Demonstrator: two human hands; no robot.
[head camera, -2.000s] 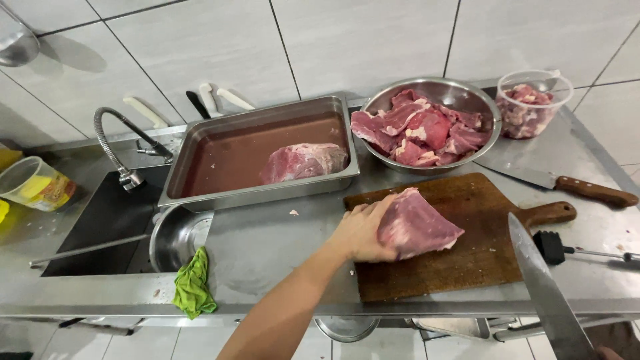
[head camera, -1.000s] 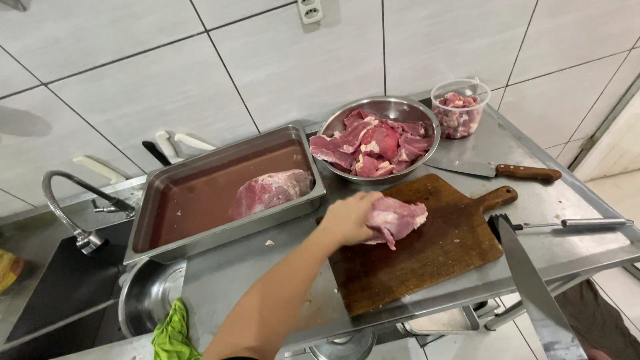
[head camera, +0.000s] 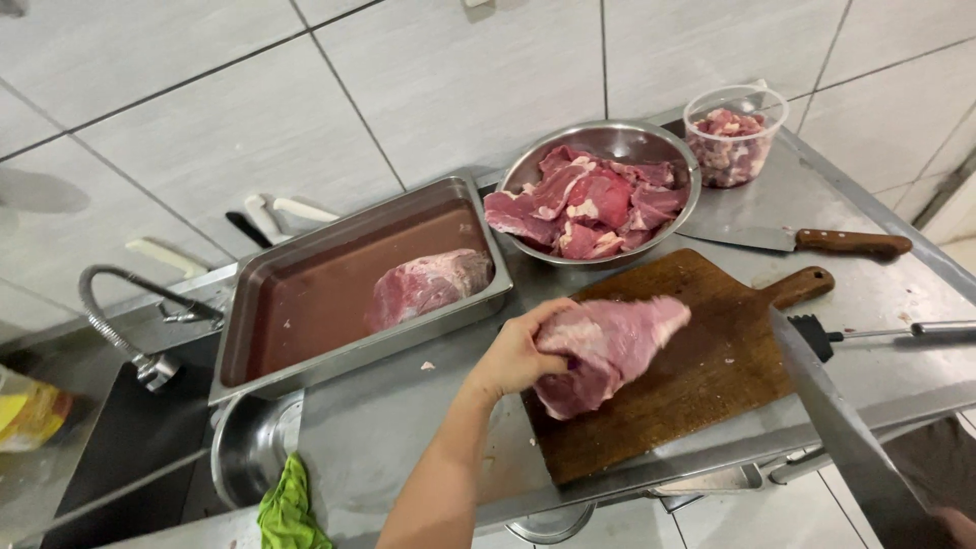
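Observation:
My left hand grips a piece of raw meat by its left end, over the wooden cutting board. At the lower right edge my right hand is only partly visible, at the lower end of a large knife whose blade points up toward the board's handle. Behind the board, a steel bowl holds cut slabs of meat. A deep steel pan to the left contains reddish liquid and a larger chunk of meat.
A clear plastic tub of meat scraps stands behind a wooden-handled knife. Right of the board lies a tool with a black head. The sink with its spring faucet, a steel basin and a green cloth are at left.
The meat in my left hand has turned and now shows a different side, with its narrow end pointing up and right. The view has shifted. The large knife remains at the right.

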